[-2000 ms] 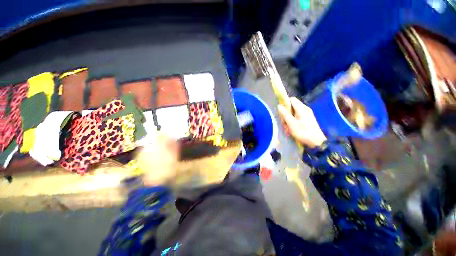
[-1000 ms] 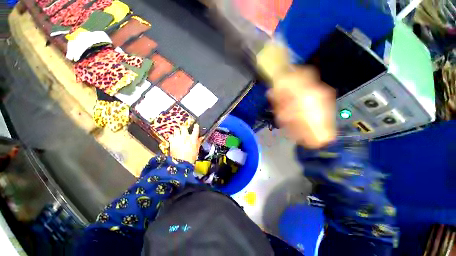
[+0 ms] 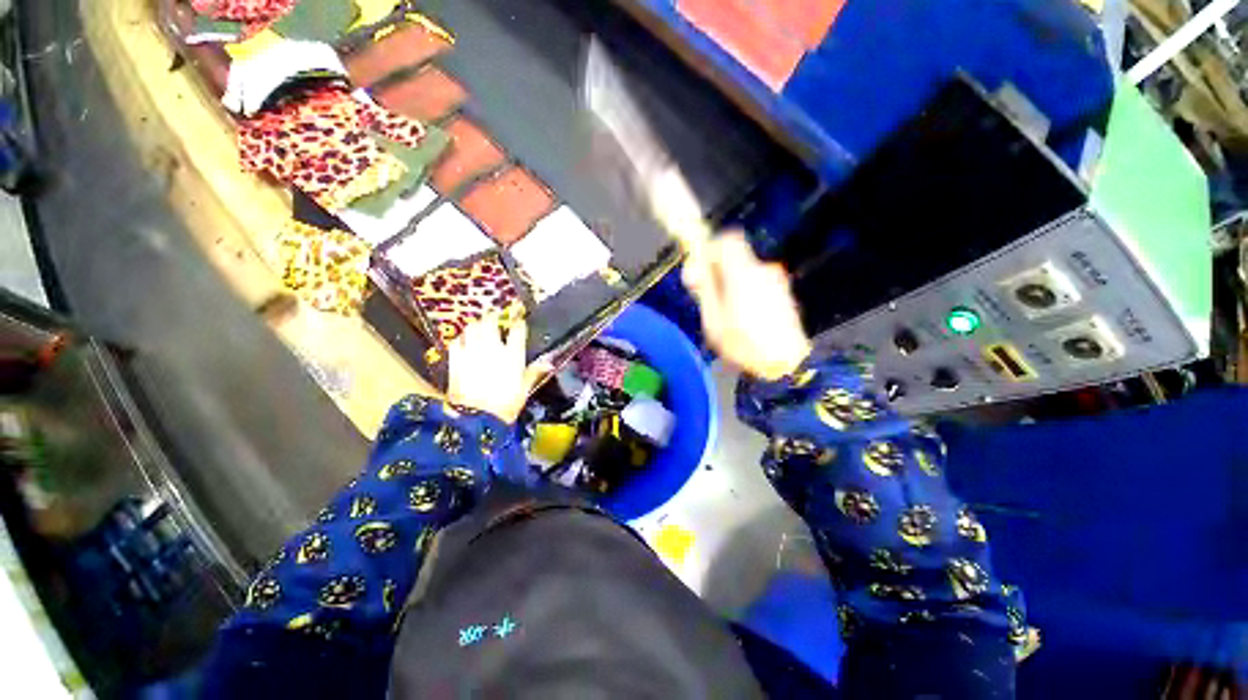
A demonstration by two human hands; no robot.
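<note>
My right hand (image 3: 746, 304) is closed on the pale handle of a flat brush (image 3: 637, 144), whose blurred working end is over the dark machine bed. My left hand (image 3: 487, 364) rests at the bed's near corner, fingertips on a small leopard-print piece (image 3: 463, 295); whether it grips the piece cannot be told. White pieces (image 3: 561, 252) and brown panels (image 3: 508, 201) lie in rows beside it. A larger red leopard-print piece (image 3: 308, 145) overlaps a dark green piece (image 3: 422, 153). A yellow spotted piece (image 3: 323, 265) lies on the pale wooden edge.
A blue scrap bucket (image 3: 701, 431) with mixed offcuts stands on the floor below the bed's corner. A grey control panel (image 3: 1006, 328) with a lit green button is at the right. The wooden front edge (image 3: 205, 233) runs along the left.
The brush has swung over the bed from a raised, blurred position. My left hand stays at the corner piece. The view has shifted slightly, with more of the control panel showing.
</note>
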